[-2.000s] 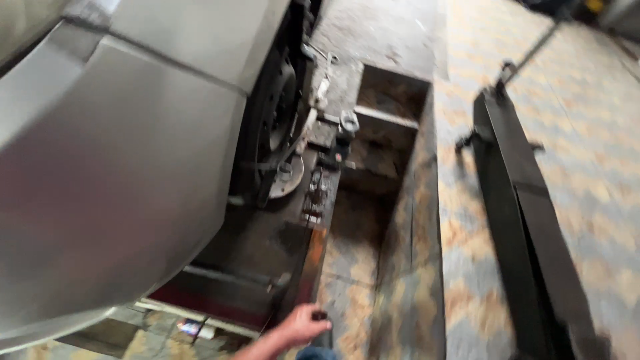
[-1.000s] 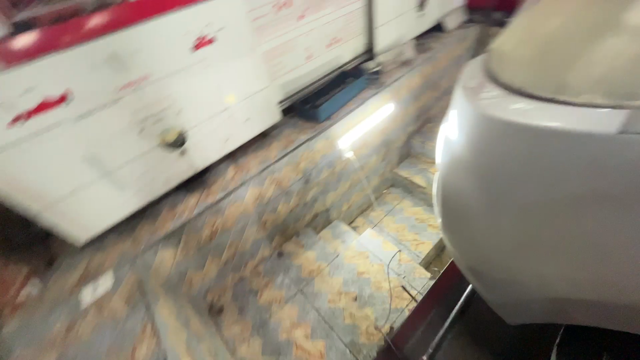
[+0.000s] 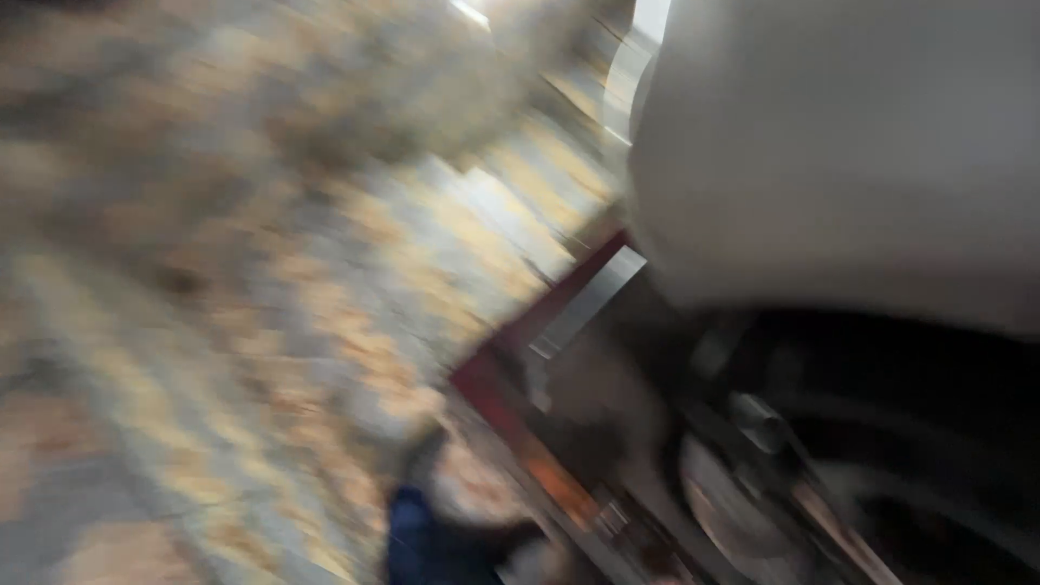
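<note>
Strong motion blur covers the head view. Neither of my hands can be made out for certain. A silver-grey car body panel (image 3: pixel 837 162) fills the upper right. Below it is the dark wheel arch (image 3: pixel 894 382), with a blurred brake disc (image 3: pixel 731 512) and other metal parts inside. Beside the wheel area runs a platform edge (image 3: pixel 496 398), dark red with an orange patch. A metal bar (image 3: pixel 589 301) lies over its corner. Dark blue clothing (image 3: pixel 414 536) shows at the bottom, left of that edge.
Patterned tile flooring (image 3: pixel 309 325) covers the left and middle. Blurred tiled steps (image 3: pixel 504 211) lie beyond the platform corner, close to the car. The platform edge runs diagonally down to the lower right.
The view has swung strongly. Two seconds ago a hand showed at the bottom near the platform edge. The white and red panelled structure of one second ago is out of view.
</note>
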